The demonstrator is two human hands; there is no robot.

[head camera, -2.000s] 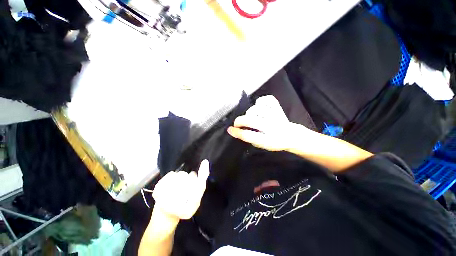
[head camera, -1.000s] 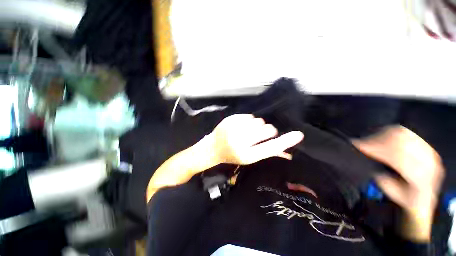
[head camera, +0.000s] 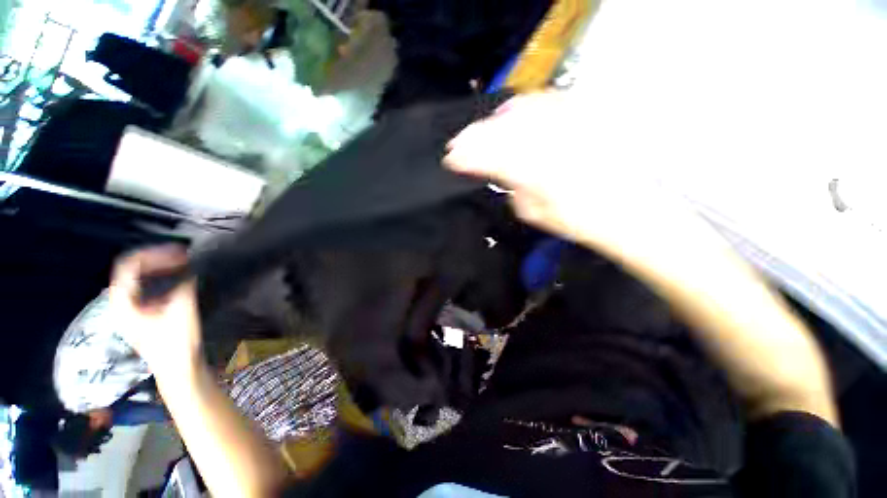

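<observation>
A black cloth piece [head camera: 360,185] is stretched between my two hands, in the air left of the white table [head camera: 720,117]. My left hand [head camera: 160,297] is at the far left, blurred, with its fingers closed round one end of the cloth. My right hand [head camera: 515,146] holds the other end near the table's yellowish edge. The lower part of the cloth hangs down in dark folds towards my lap. Its exact outline cannot be told against the other dark cloth.
The table's worn yellow edge [head camera: 552,44] is at the top. A striped bundle [head camera: 287,389] lies low left near brown card. A white box-like object [head camera: 180,173] and pale green material [head camera: 282,107] are at upper left. Part of a person, a hand [head camera: 95,420], shows lower left.
The view has swung left, away from the machine and red scissors. My hands have moved apart and raised the black cloth from my lap to the table's left side, stretched between them.
</observation>
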